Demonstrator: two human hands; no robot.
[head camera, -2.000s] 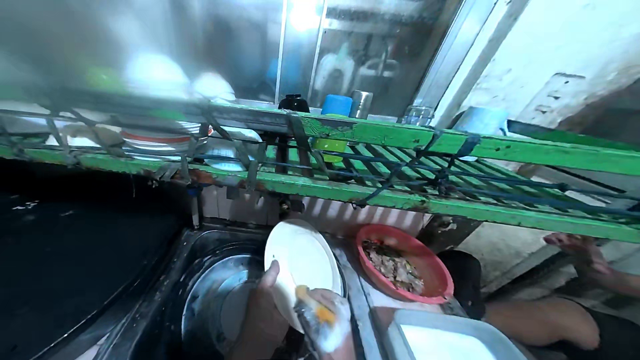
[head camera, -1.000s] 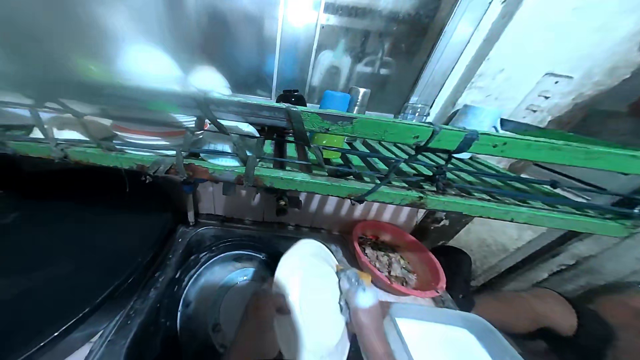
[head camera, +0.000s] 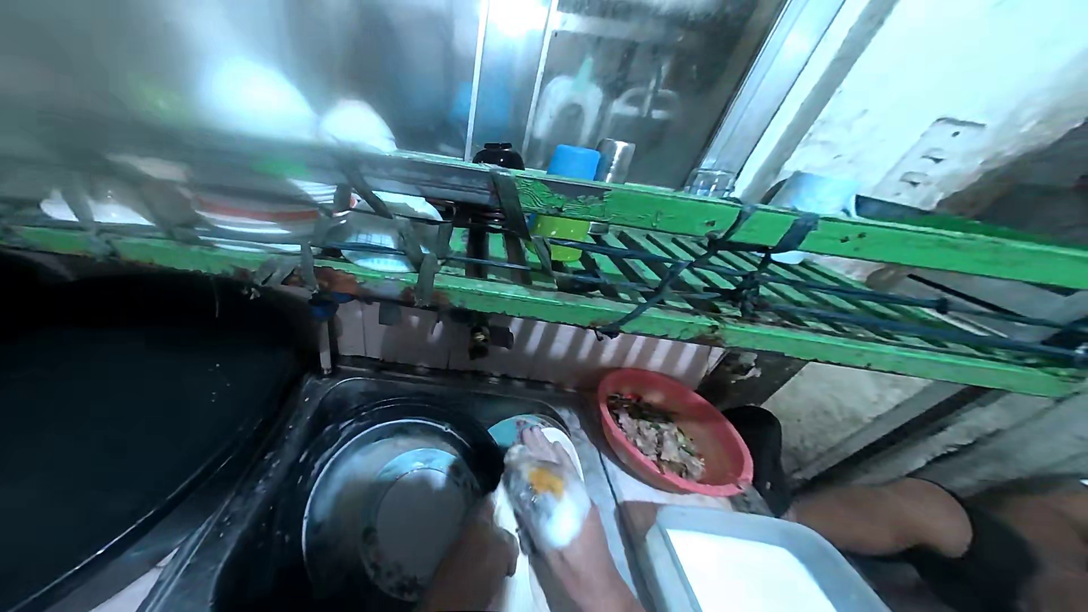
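Over the right part of the metal sink, my left hand (head camera: 486, 548) grips the near side of a white plate (head camera: 517, 568), which is mostly hidden by my hands and forearms. My right hand (head camera: 544, 484) lies over the plate with a pale, foamy scrubbing pad with an orange patch (head camera: 546, 483) against it; the pad is blurred. Beyond the fingers, a light blue plate (head camera: 508, 429) shows partly in the sink. Left of my hands stands a large round metal basin (head camera: 327, 501) with a pale round dish (head camera: 422, 501) inside it.
A red plastic basin (head camera: 731, 450) of food scraps and a pale rectangular tub (head camera: 731, 523) stand at right. A green slatted rack (head camera: 646, 319) holding dishes and cups crosses above the sink. Another person's bare leg (head camera: 884, 518) is at far right; a large black container (head camera: 136, 408) is at left.
The plate, held up in plain view earlier, is now lower and mostly covered by my hands. My right hand has moved from its right edge across it.
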